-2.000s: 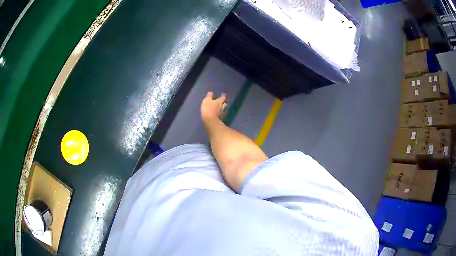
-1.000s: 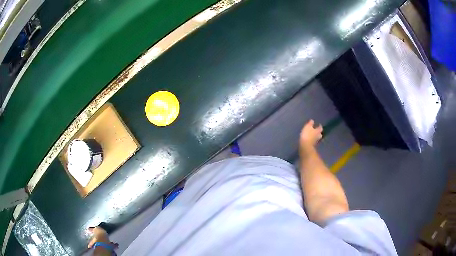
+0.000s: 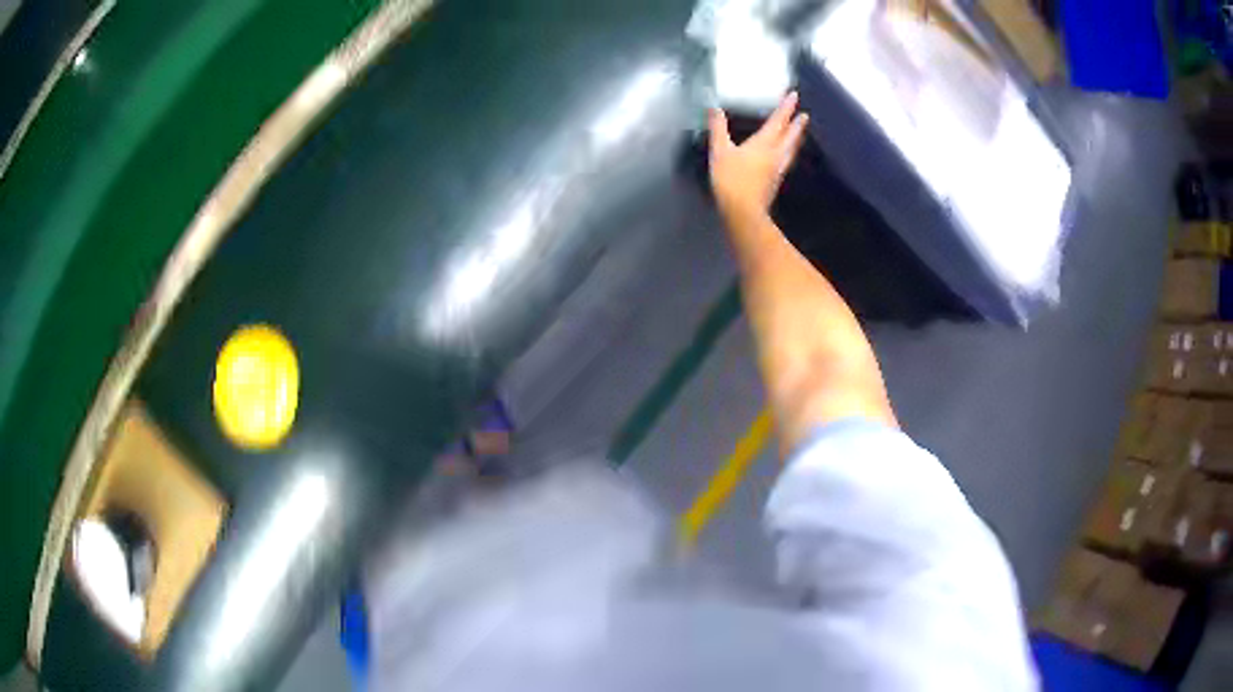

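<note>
My right hand (image 3: 757, 152) reaches out at the top centre with its fingers spread. A blurred white thing with a pale, see-through edge (image 3: 752, 57) is just beyond the fingertips; I cannot tell whether they touch it. My left hand is not in view. A yellow round lid or dish (image 3: 257, 387) lies on the dark green worktop (image 3: 385, 203). At the lower left, a round tin with a white top (image 3: 106, 565) sits in a shallow cardboard tray (image 3: 185, 511).
A large black bin (image 3: 865, 237) with white sheet (image 3: 980, 129) on top stands right of the bench. A pale, worn rail (image 3: 203, 223) runs between worktop and green belt (image 3: 162, 149). Stacked cartons (image 3: 1163, 473) line the far right. Yellow and green lines mark the floor.
My right hand has moved up and outward, fingers spread. The blurred white thing now shows beyond it. My left hand, seen at the lower left a second ago, is out of view. The view has turned.
</note>
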